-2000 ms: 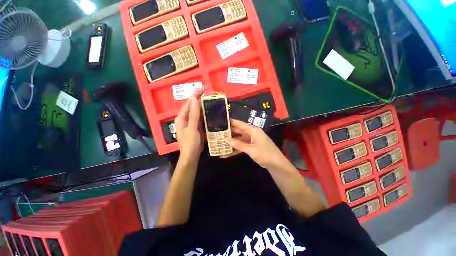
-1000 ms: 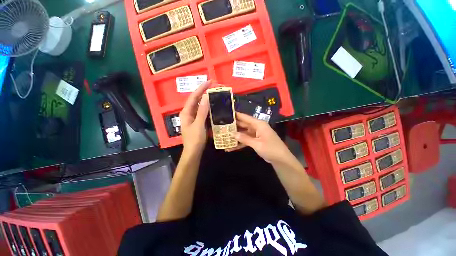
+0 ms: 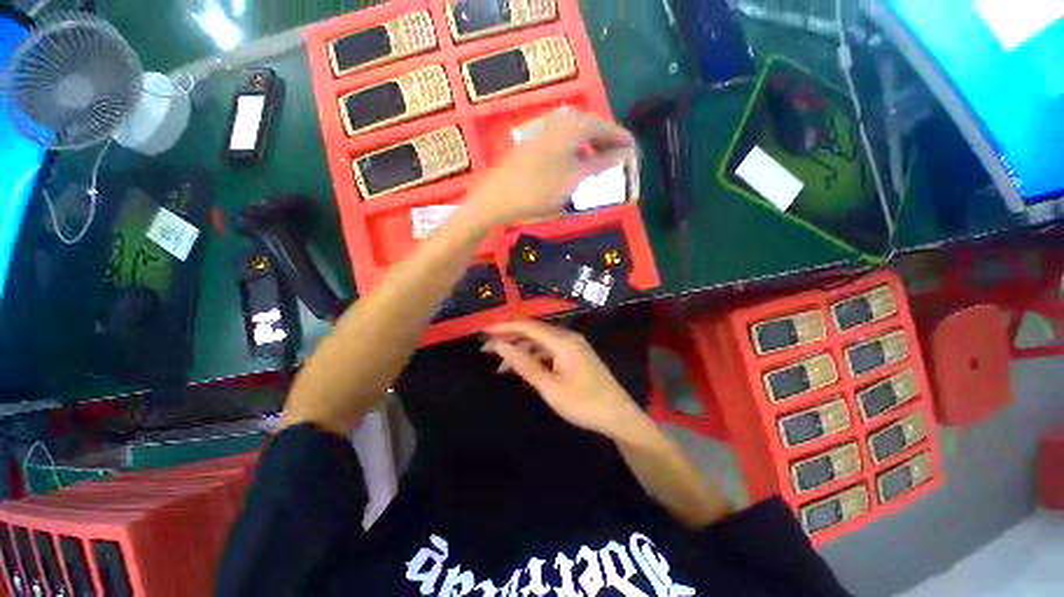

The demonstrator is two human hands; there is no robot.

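My left hand reaches across the red tray to its right column and grips a phone with a lit white screen; my hand hides part of it, and its seating in the slot cannot be told. My right hand is empty, fingers loosely bent, just below the tray's near edge. Gold keypad phones lie face up in the far slots. Black phone backs overlap in the near right slot; another lies near left. A white label slip shows in a left slot, partly behind my forearm.
Black scanners lie left and right of the tray. Two black devices and a small fan are at left. A mouse and slip sit on the right mat. Tray stacks and red stools stand beside the bench.
My left hand has carried the phone from the near edge up to the tray's right column, and its screen now shines white. My right hand has let go and moved slightly down.
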